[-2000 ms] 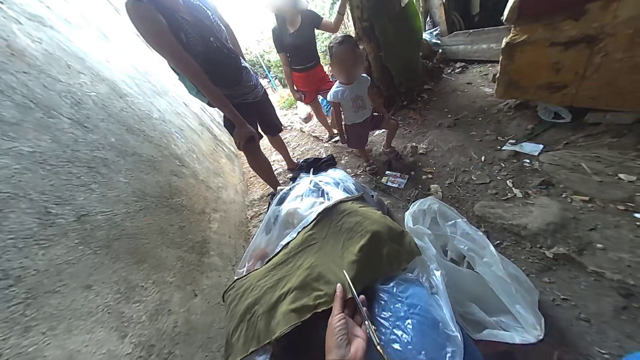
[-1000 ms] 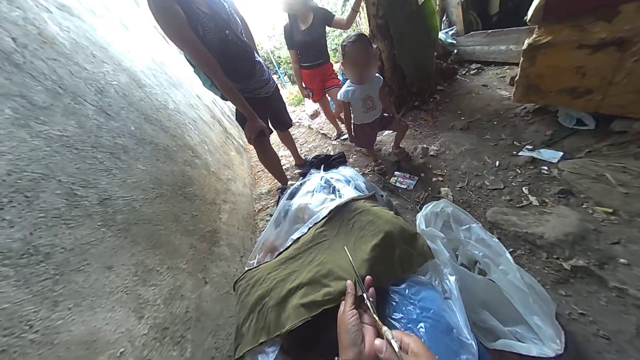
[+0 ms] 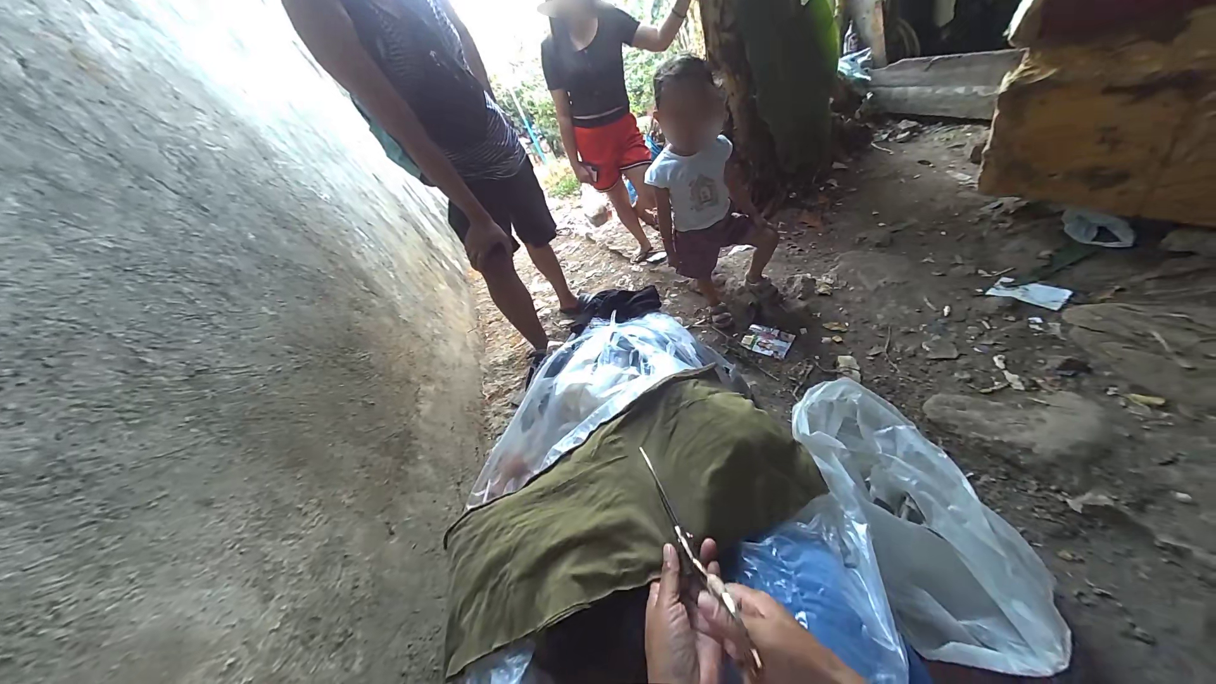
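A thin pointed metal tool (image 3: pixel 676 527), which looks like a pair of scissors, points up and away over an olive-green cloth (image 3: pixel 608 503). My left hand (image 3: pixel 676 617) holds it from the left, fingers up around its middle. My right hand (image 3: pixel 774 627) grips its near end from the right, touching the left hand. The cloth lies across a filled clear plastic bag (image 3: pixel 598 366) and over dark material in front of me. Blue material in clear plastic (image 3: pixel 807 570) is close by my right hand. An opened translucent plastic bag (image 3: pixel 969 570) rests to the right.
A rough concrete wall (image 3: pixel 218 380) rises along the left. Beyond the bags stand two people and a child (image 3: pixel 703 190), near a tree trunk (image 3: pixel 779 85). Litter and stones (image 3: pixel 1016 423) lie on the dirt ground. A worn yellowish block (image 3: pixel 1102 133) is at the upper right.
Two seconds ago only one hand showed at the tool; my right hand has since come in from the lower right and taken hold of its near end.
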